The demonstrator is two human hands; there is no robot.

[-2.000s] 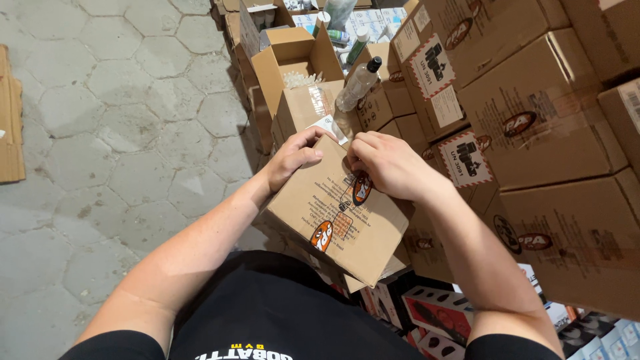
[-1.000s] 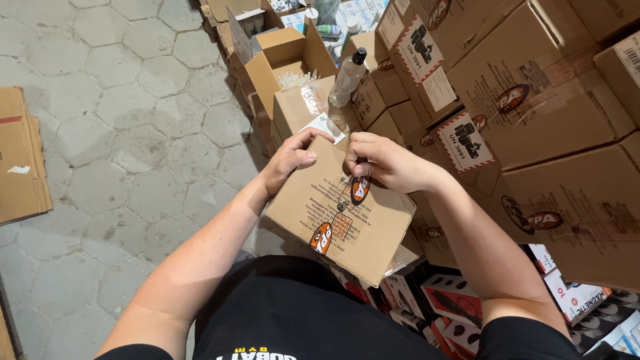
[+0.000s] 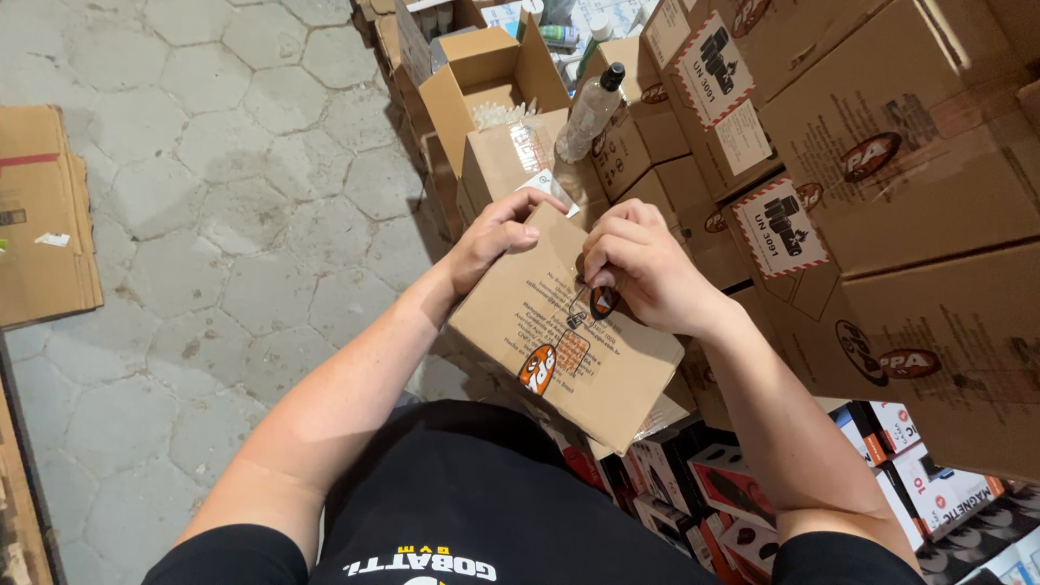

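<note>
A small printed cardboard box (image 3: 520, 317) with orange-and-black logos is tilted in front of my body. My left hand (image 3: 496, 240) grips its upper left corner, thumb on the top face and fingers over the far edge. My right hand (image 3: 630, 260) is at the top face near the right side, its thumb and fingertips pinched together beside an oval logo. Whether the fingertips hold tape or a flap edge cannot be told. Just beyond the box a white paper slip (image 3: 551, 188) lies by my left fingers, and a clear plastic bottle with a black cap (image 3: 591, 114) stands upright.
An open cardboard box (image 3: 496, 81) holds white pieces at the top. Large stacked cartons (image 3: 910, 162) rise on the right. Small retail boxes (image 3: 731, 479) lie below my right forearm. Flattened cardboard (image 3: 41, 219) is on the hexagon-paved floor (image 3: 203, 171) at left.
My left hand stays on the box corner. My right hand has shifted slightly over the top face, and its fingers are drawn back from the far edge. The view has moved a little.
</note>
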